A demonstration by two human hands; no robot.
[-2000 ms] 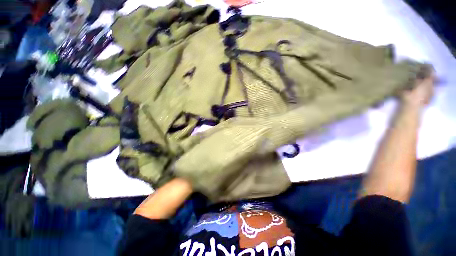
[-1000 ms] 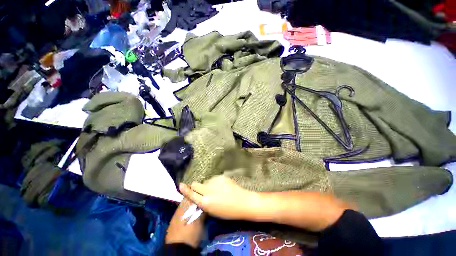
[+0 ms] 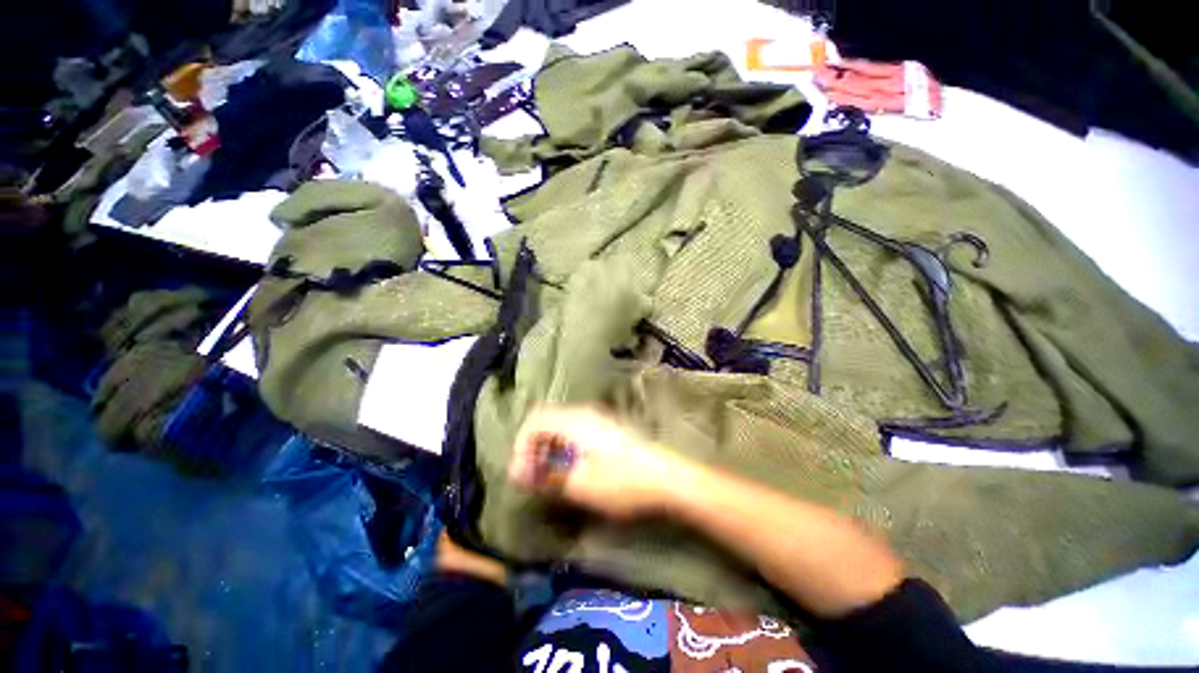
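Note:
An olive-green jacket (image 3: 736,184) with black edges lies spread on the table; its near part hangs over the front edge towards me. My right hand (image 3: 579,463) is a blurred fist above the near cloth, with a small dark part of what look like thread snips (image 3: 554,460) showing in it. My left hand is hidden under the jacket; only its wrist (image 3: 470,559) shows below the black-bound edge. A black hanger (image 3: 941,283) lies on the jacket front.
Another olive garment (image 3: 345,234) lies at the left, partly over the white table's (image 3: 414,388) edge. More olive cloth (image 3: 618,95) is bunched behind. Plastic and dark items are heaped back left, with orange-pink packets (image 3: 878,90) at the back. Blue sheeting (image 3: 335,506) is below left.
The jacket was first swung round by both hands, then settled on the table. My right hand has since moved up over the cloth, and its metal blades no longer show. My left hand has gone under the jacket.

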